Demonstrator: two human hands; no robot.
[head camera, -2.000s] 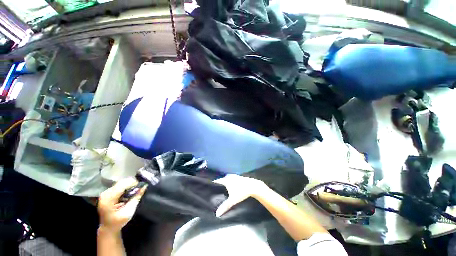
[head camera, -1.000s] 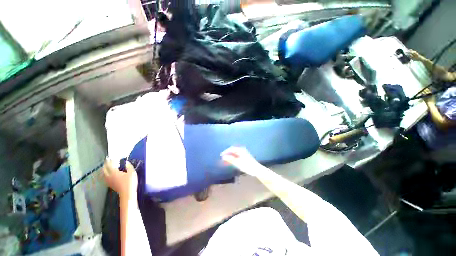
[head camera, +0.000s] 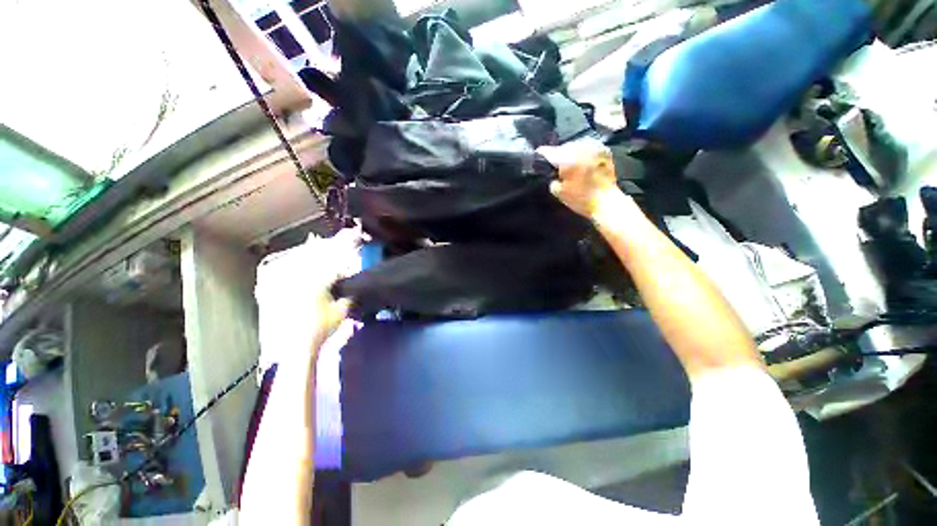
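Note:
A dark garment piece (head camera: 462, 272) lies at the front of a large crumpled black garment pile (head camera: 473, 77), behind the blue padded form (head camera: 514, 380). My right hand (head camera: 584, 175) grips the dark cloth at its upper right edge. My left hand (head camera: 331, 313) is at the cloth's lower left corner, washed out by glare, with its fingertips closed on the corner. The form's top shows bare blue, with a pale cloth strip (head camera: 328, 396) across its left end, partly behind my left arm.
The iron (head camera: 812, 360) rests right of the form, partly behind my right sleeve. A second blue form (head camera: 755, 72) is at the upper right. A compartment with a blue board (head camera: 164, 452) and fittings is at the left. A dark cord (head camera: 269, 113) hangs at the upper left.
The garment piece held in my hands two seconds ago is gone from in front of the form. My hands have moved from the form to the pile behind it and taken hold of dark cloth.

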